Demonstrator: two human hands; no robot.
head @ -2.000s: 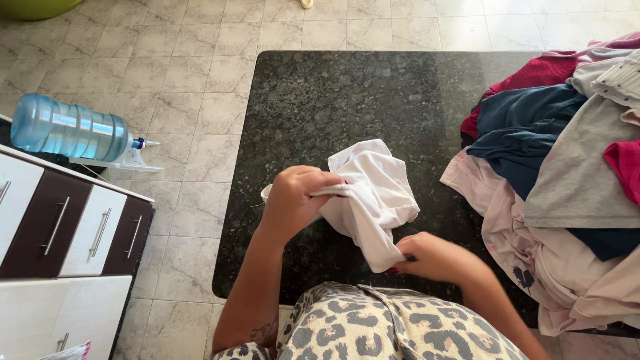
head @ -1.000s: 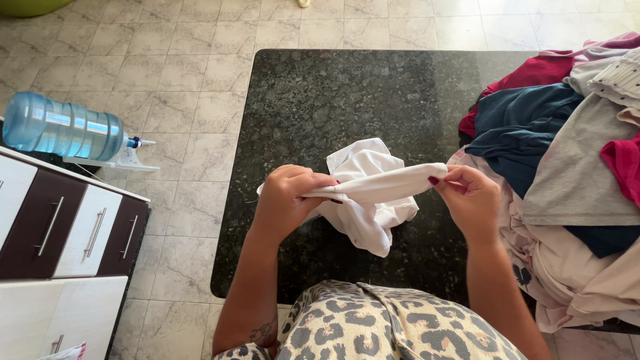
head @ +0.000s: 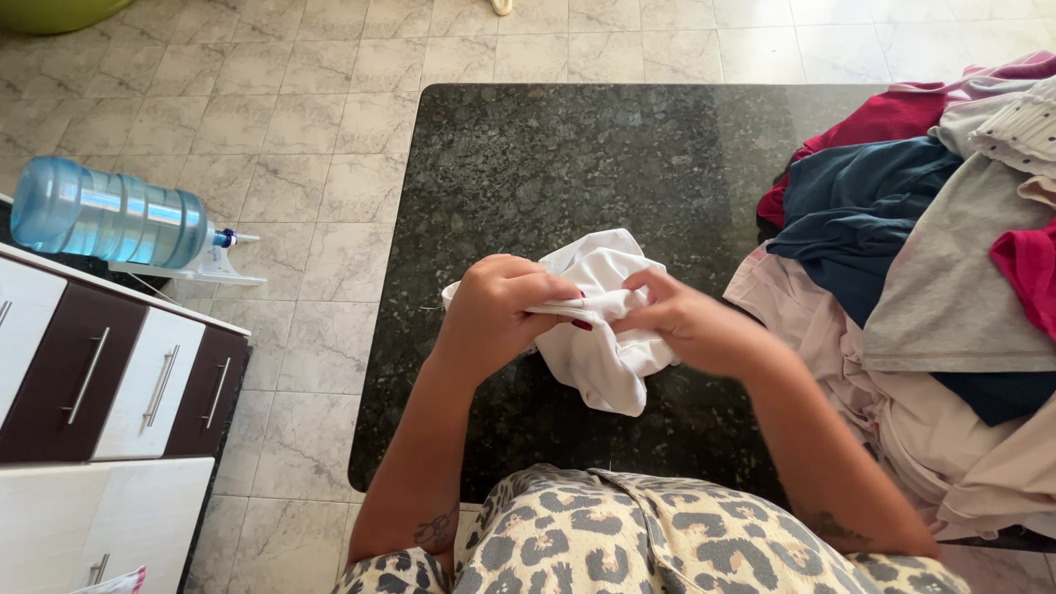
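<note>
A crumpled white cloth garment (head: pixel 606 363) lies bunched on the dark granite tabletop (head: pixel 569 165), close to its front edge. My left hand (head: pixel 503 309) pinches a seamed edge of the garment, and a small loop of the fabric shows left of the hand. My right hand (head: pixel 681 318), slightly blurred, has its thumb and fingers on the folded fabric just to the right of that edge. Part of the garment is hidden behind both hands.
A heap of clothes (head: pixel 949 272) in pink, blue, grey and red covers the right side of the table. At the left, a blue water jug (head: pixel 115 214) lies sideways on a white stand above cabinets with drawers (head: pixel 148 379). A green tub (head: pixel 58 12) is at the top left.
My right hand first drew low on the garment, then held a strip of it stretched out to the right. Now it is closer to my left hand, and the strip is bunched between them.
</note>
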